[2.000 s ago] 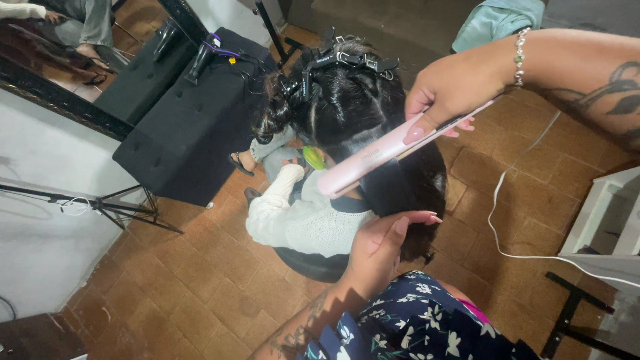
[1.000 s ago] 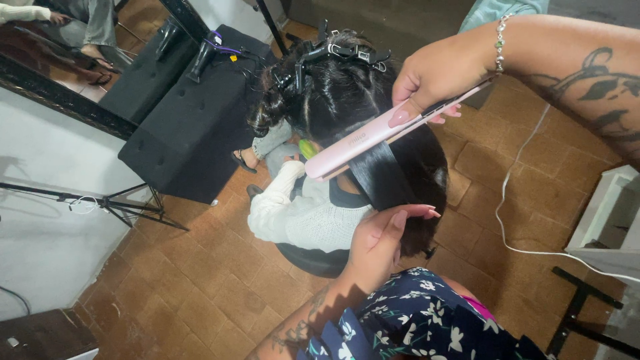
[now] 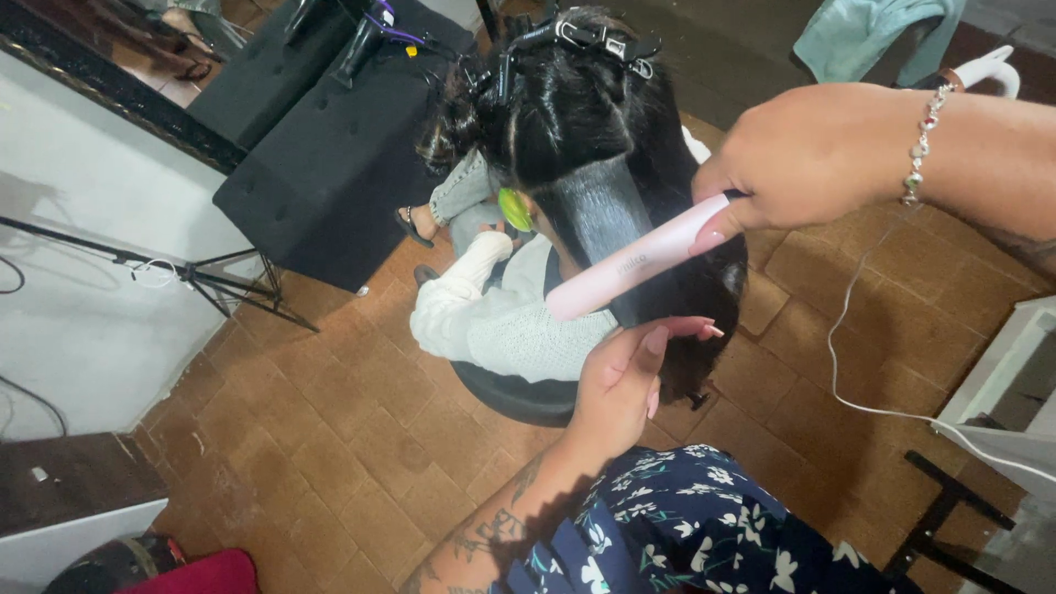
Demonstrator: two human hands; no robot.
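Observation:
A pink hair straightener [image 3: 635,264] lies across a flat, smooth section of dark hair [image 3: 601,206], with my right hand [image 3: 792,161] closed around its handle end. Below it my left hand [image 3: 627,371] pinches the lower part of that section between thumb and fingers. The hair belongs to a seated person in a white knit top [image 3: 536,322], seen from behind and above. Black hair clips [image 3: 569,37] hold the upper hair in sections. A green thing [image 3: 516,209] shows beside the head, too unclear to name.
A black tufted bench [image 3: 330,165] with a hair dryer [image 3: 359,49] stands at the upper left, beside a framed mirror. Tripod legs [image 3: 206,276] reach over the tiled floor at left. A white cord [image 3: 837,355] hangs at right near a white-framed piece of furniture [image 3: 1002,363].
The straightener in my right hand has moved down the hair section, closer to my left hand. More smooth hair shows above it. My left hand still grips the section.

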